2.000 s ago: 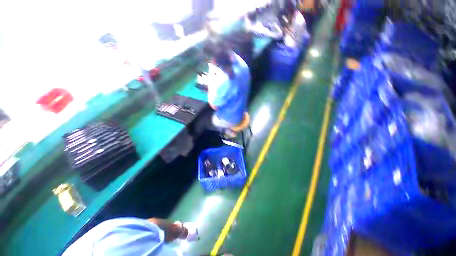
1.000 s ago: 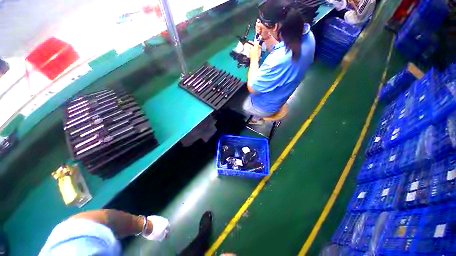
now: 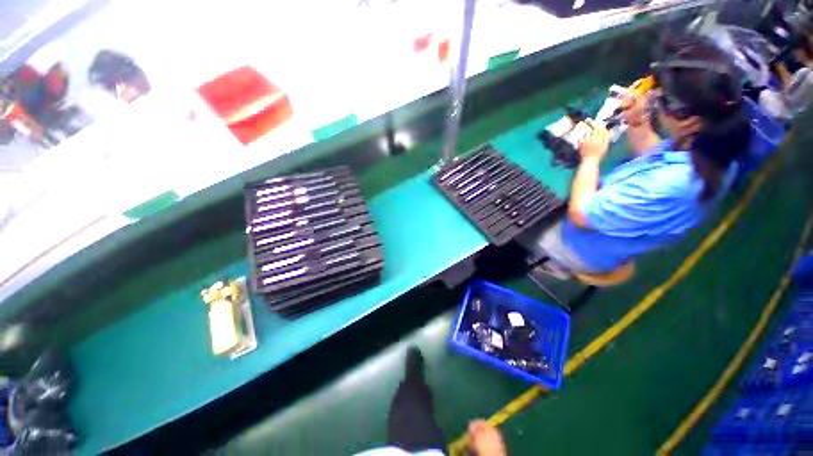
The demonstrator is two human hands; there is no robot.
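My right hand (image 3: pixel 486 439), bare, small and blurred, shows at the bottom edge, cut off by the frame; its grip cannot be made out. My left hand is not in view. A pale patch, perhaps my sleeve, shows at the bottom edge. Away from my hand, a stack of black slotted trays (image 3: pixel 314 233) with silvery stick-shaped workpieces sits on the green bench (image 3: pixel 406 233). A small cream and brass-coloured fixture (image 3: pixel 226 319) stands left of the stack.
A blue crate (image 3: pixel 562 361) with dark parts stands on the floor. A person (image 3: pixel 651 200) sits at the bench, hands on parts, beside another slotted tray (image 3: pixel 497 194). A metal post (image 3: pixel 459 85) rises behind. Clear bags lie far left; blue crates stand far right. My dark leg shows below.
The view has swung left, so the bench, trays and person sit further right. My white-gloved left hand has left the picture. My right hand shows more at the bottom.
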